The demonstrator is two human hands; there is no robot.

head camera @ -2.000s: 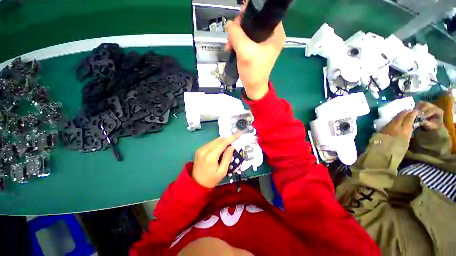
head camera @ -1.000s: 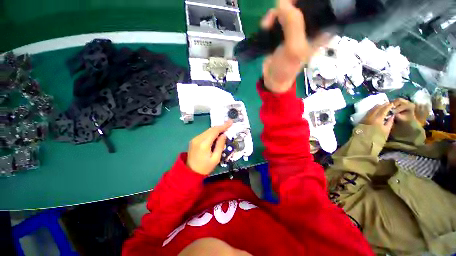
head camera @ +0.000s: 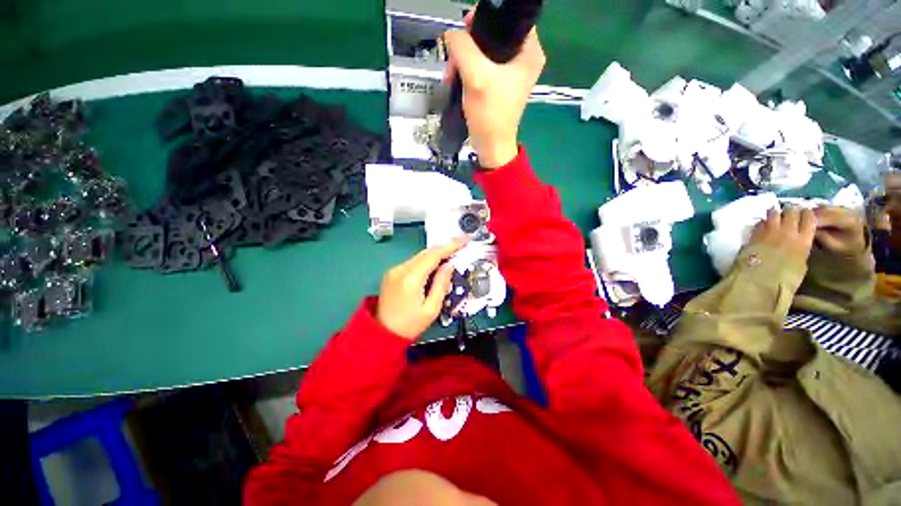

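A white camera housing [head camera: 462,247] with a round dark lens module [head camera: 470,223] lies at the bench's near edge. My left hand [head camera: 413,292] rests on its left side, fingers on the housing by a small dark plate. A longer white block [head camera: 410,198] adjoins it at upper left. My right hand [head camera: 497,89] grips the black electric screwdriver [head camera: 506,25], held upright with its lower end at the front of the silver-grey screw feeder [head camera: 413,89]. The driver's tip is too dark to make out.
A heap of black plates [head camera: 267,178] lies centre-left, a slim black tool [head camera: 223,265] on its near edge. Glinting small modules [head camera: 49,217] lie far left. One white camera [head camera: 640,237] and a cluster [head camera: 692,124] are on the right. Another worker's hands [head camera: 790,232] hold a white part.
A second ago my right hand was blurred, further right of the feeder; now it is back at the feeder with the screwdriver. My left hand stays on the housing.
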